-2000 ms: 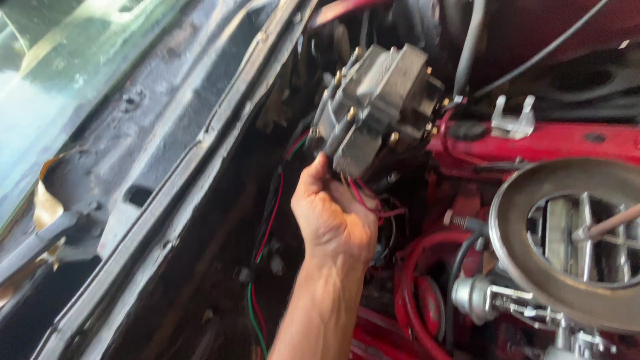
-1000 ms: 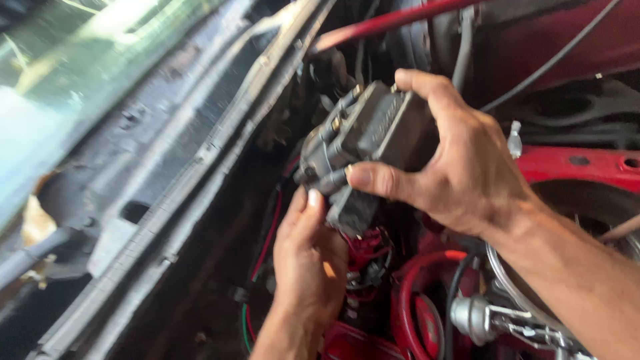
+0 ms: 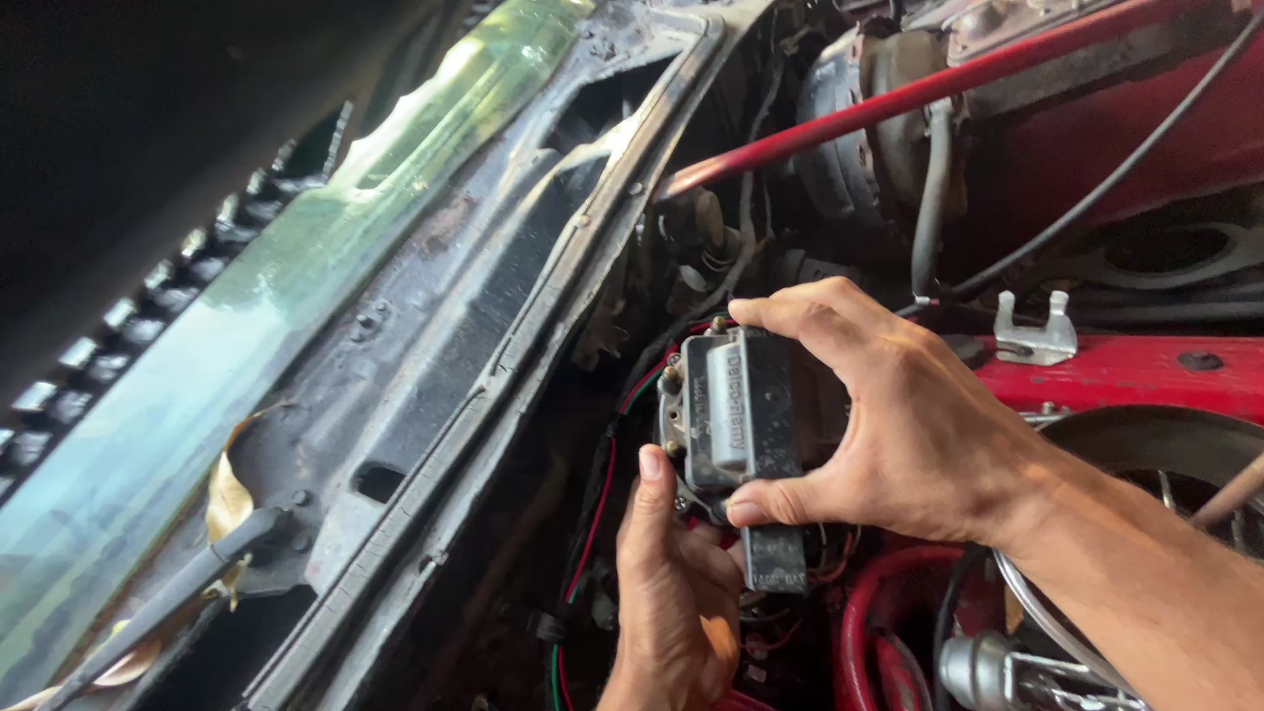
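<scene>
A black Delco-Remy distributor cap [image 3: 726, 415] with brass terminals along its left edge is held over the rear of the engine, near the firewall. My right hand [image 3: 889, 425] grips it from the right, index finger at its top end and thumb on its lower part. Below it, my left hand [image 3: 681, 592] has its thumb up at the cap's lower left corner; the other fingers are curled beneath, partly hidden. Red and green wires [image 3: 607, 474] run down just left of the cap.
The cowl's metal edge [image 3: 474, 395] slants along the left, with a wiper arm [image 3: 178, 592] and dry leaf [image 3: 229, 499] beyond. A red brace bar [image 3: 869, 109] crosses above. On the right are a red valve cover [image 3: 1136, 370], a metal bracket [image 3: 1037, 331] and a round air cleaner base [image 3: 1086, 434].
My right hand, out of view in the oldest frame, has come in from the right and taken hold of the cap. The cap has turned so its lettered top faces the camera.
</scene>
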